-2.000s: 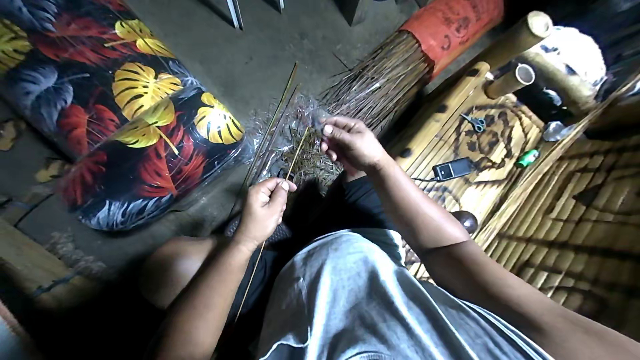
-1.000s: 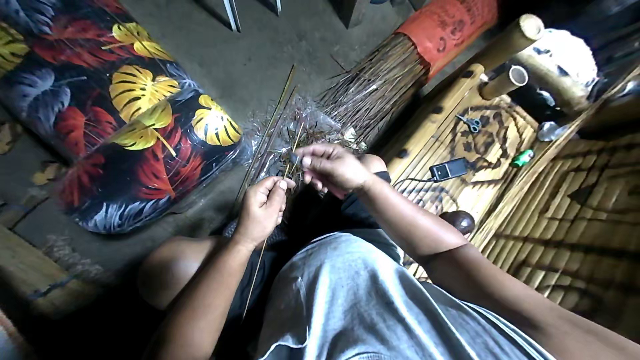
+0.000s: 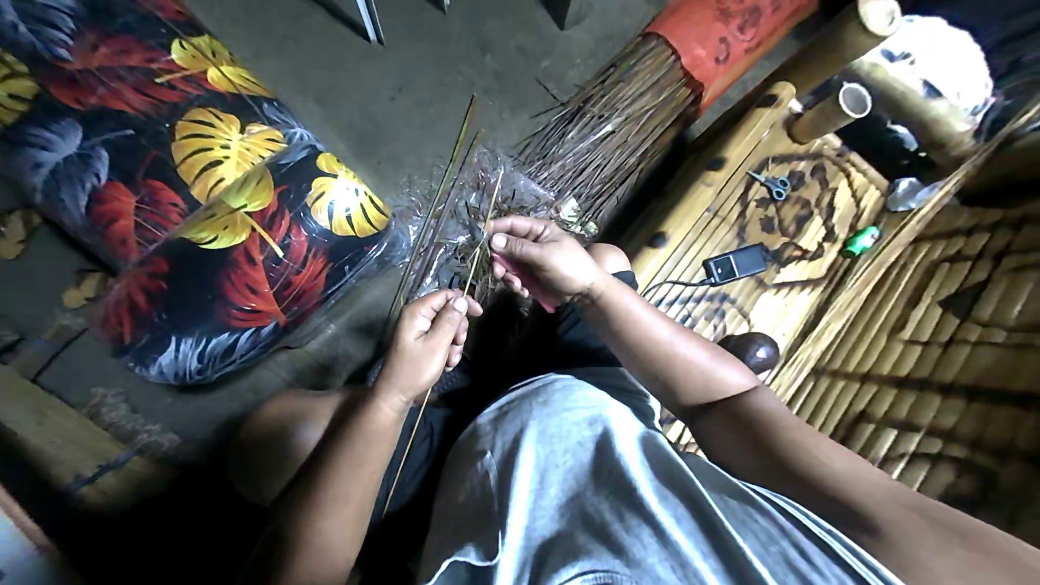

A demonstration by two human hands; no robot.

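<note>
Between the thumb and fingers of my left hand (image 3: pixel 435 333) is a long thin plant stalk (image 3: pixel 410 447), which runs from my lap up past my right hand. My right hand (image 3: pixel 540 264) is at the upper part of the stalk, thumb and forefinger close together on or beside it; whether they pinch it I cannot tell. Two or more longer loose stalks (image 3: pixel 443 191) lean just left of my hands. Beneath and beyond them lie clear plastic and a tangle of dry plant scraps (image 3: pixel 496 195). A thick bundle of thin sticks (image 3: pixel 613 114) in a red wrapper (image 3: pixel 731 36) lies farther forward.
A leaf-patterned cushion in clear plastic (image 3: pixel 219 179) lies at the left. At the right, a bamboo bench (image 3: pixel 691 195) holds scissors (image 3: pixel 772 185), a black device with a cable (image 3: pixel 735 264), a green item (image 3: pixel 861 241) and a dark round object (image 3: pixel 751 351). Metal legs (image 3: pixel 370 20) stand at the top.
My right hand was farther up, away from my left, two seconds ago; it came down toward my left hand and the stalk. My left hand has stayed nearly in place, still holding the stalk.
</note>
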